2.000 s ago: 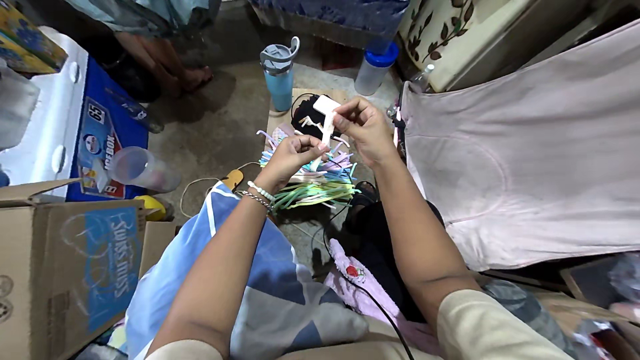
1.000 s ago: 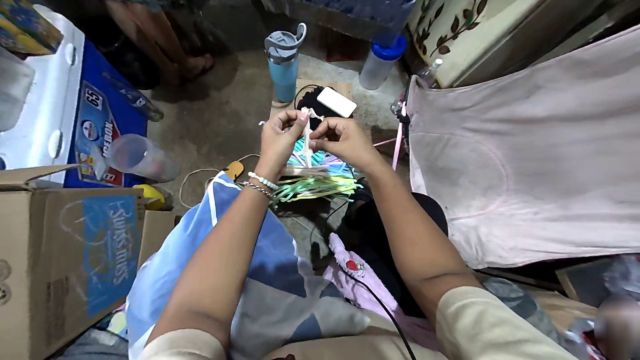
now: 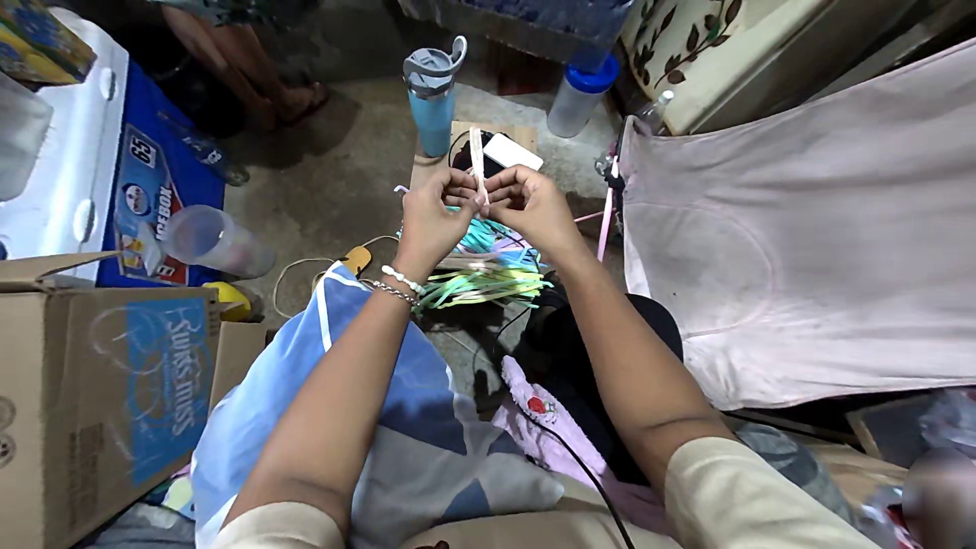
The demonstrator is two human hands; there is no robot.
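Observation:
A narrow cream-coloured strip (image 3: 477, 156) stands upright between my hands, its top above the fingertips. My left hand (image 3: 442, 210) pinches its lower part from the left, and my right hand (image 3: 530, 202) grips it from the right; the fingertips nearly meet. Below and behind the hands lies a pile of thin pastel strips (image 3: 488, 282) in green, yellow, blue and pink. A white rectangular object (image 3: 513, 152) lies on a dark item just beyond my right hand, on a wooden board (image 3: 499, 131). At the board's left edge stands a blue tumbler with a grey lid (image 3: 432, 107).
A blue-lidded plastic container (image 3: 581, 95) stands beyond the board. On the left are a cooler box (image 3: 164, 175), a clear plastic cup (image 3: 217, 240) and a cardboard box (image 3: 114, 381). Another person's legs (image 3: 236, 69) show at top left. Greyish fabric (image 3: 793, 221) hangs on the right.
Two seconds ago my right hand held the white piece higher up, with the strip below it. Now the strip points up from between both hands, which have come close together.

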